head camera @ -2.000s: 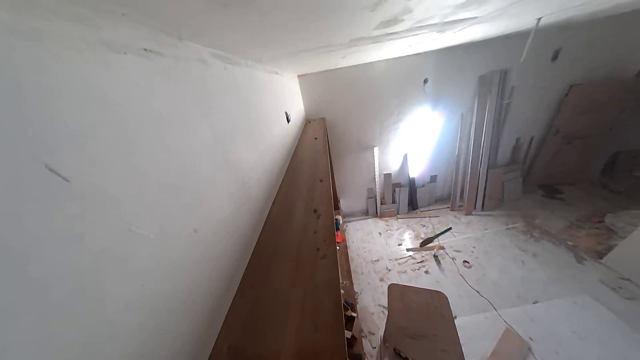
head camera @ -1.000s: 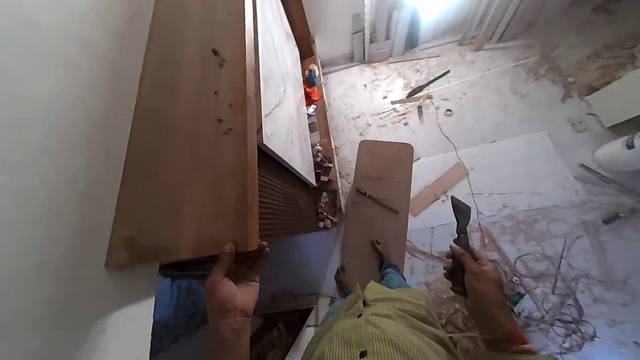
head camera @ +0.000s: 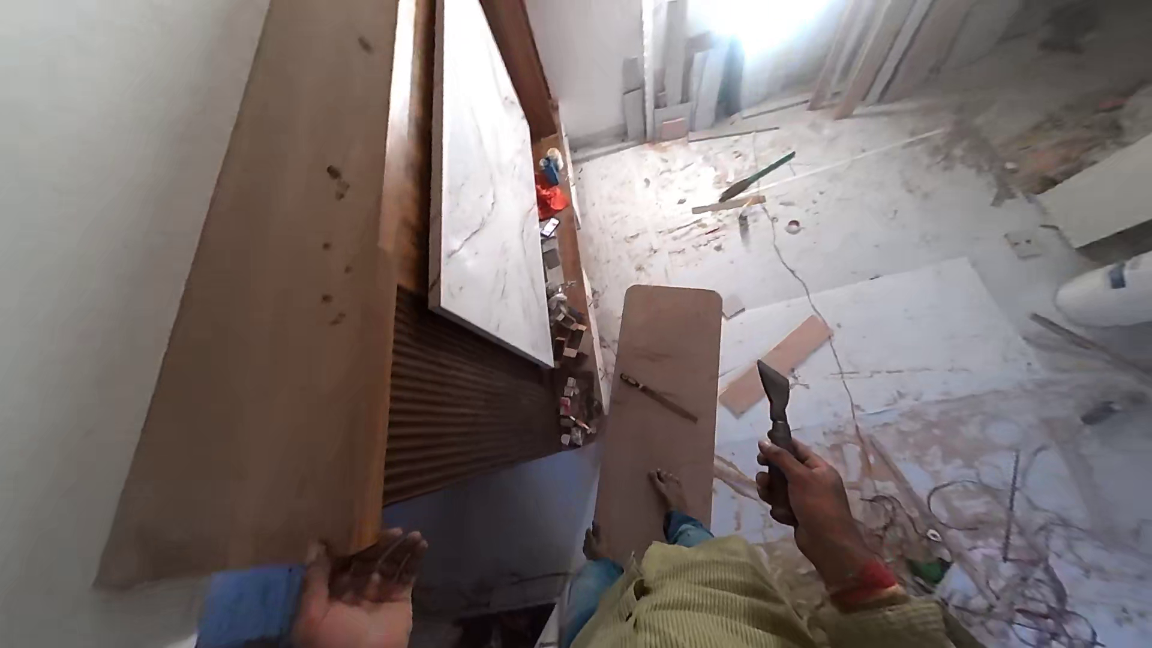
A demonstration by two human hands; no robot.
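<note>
My left hand (head camera: pixel 364 585) is palm up at the near lower corner of a long wooden panel (head camera: pixel 279 315), its fingers apart and the thumb side by the panel's edge. In my right hand (head camera: pixel 805 495) is a scraper (head camera: pixel 776 405) with a flared flat blade, held blade up by its dark handle. Right of the wooden panel are a fluted dark wood panel (head camera: pixel 468 405) and a white marble-patterned panel (head camera: pixel 490 189). A narrow ledge beside them holds small blocks (head camera: pixel 567 328) and a red item (head camera: pixel 550 200).
My bare feet are on a narrow brown board (head camera: pixel 666 351) with rounded corners, where a thin tool (head camera: pixel 659 398) lies. Tangled wire (head camera: pixel 1017 531), a wood strip (head camera: pixel 776 364) and a cord (head camera: pixel 810 297) lie on the littered floor. Boards (head camera: pixel 670 72) lean against the far wall.
The view has tipped down from the panel's top and far wall; both hands have come into it. Since one second ago, my left hand's fingers have spread at the panel's corner. The right still holds the scraper.
</note>
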